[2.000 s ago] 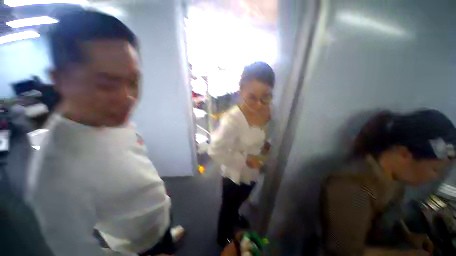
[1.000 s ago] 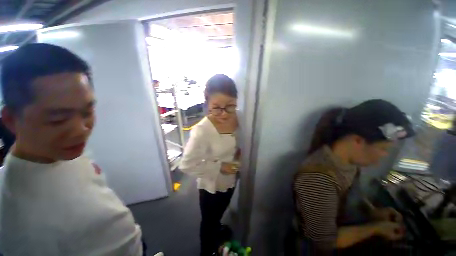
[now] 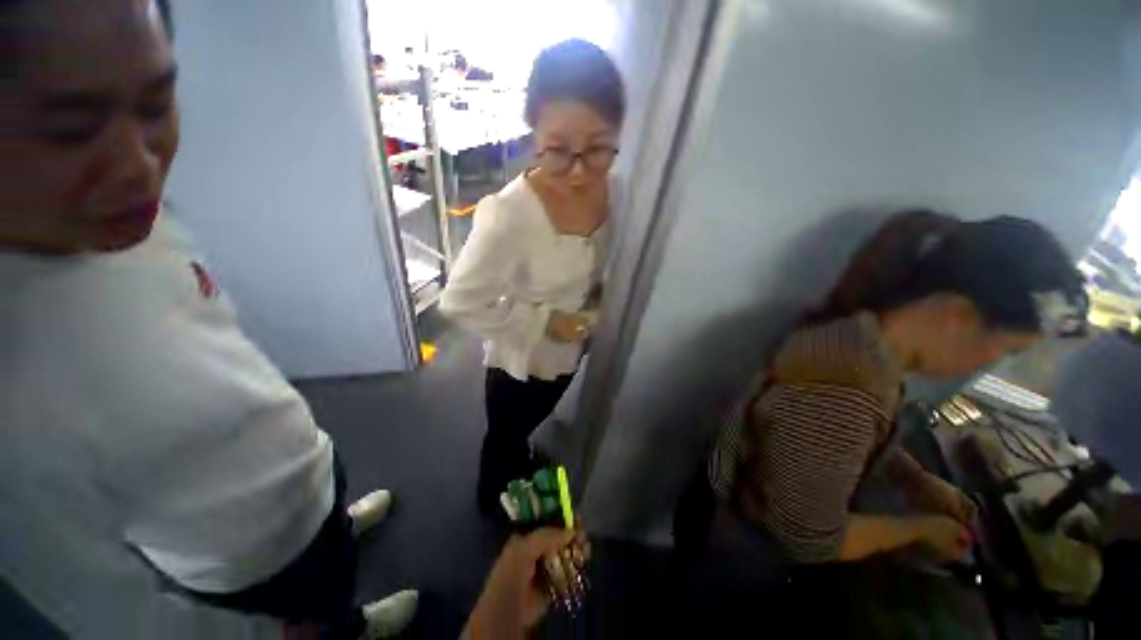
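Note:
My left hand [image 3: 528,565] reaches up from the bottom edge, a little left of centre. It is closed around a bundle of small green-and-white items [image 3: 536,498], one with a bright yellow-green end. Thin shiny tips stick out below the fingers. The hand covers the middle of the bundle, so what the items are cannot be told. My right hand is not in view.
A person in a white top [image 3: 225,425] stands close at left. Another person with glasses [image 3: 532,275] stands in the doorway. A person in a striped top [image 3: 813,438] bends over a cluttered bench [image 3: 1064,550] at right. Grey wall panels [image 3: 876,138] stand behind.
The view has tilted down, so people sit higher in it. My left hand and the bundle have come further into view from the bottom edge.

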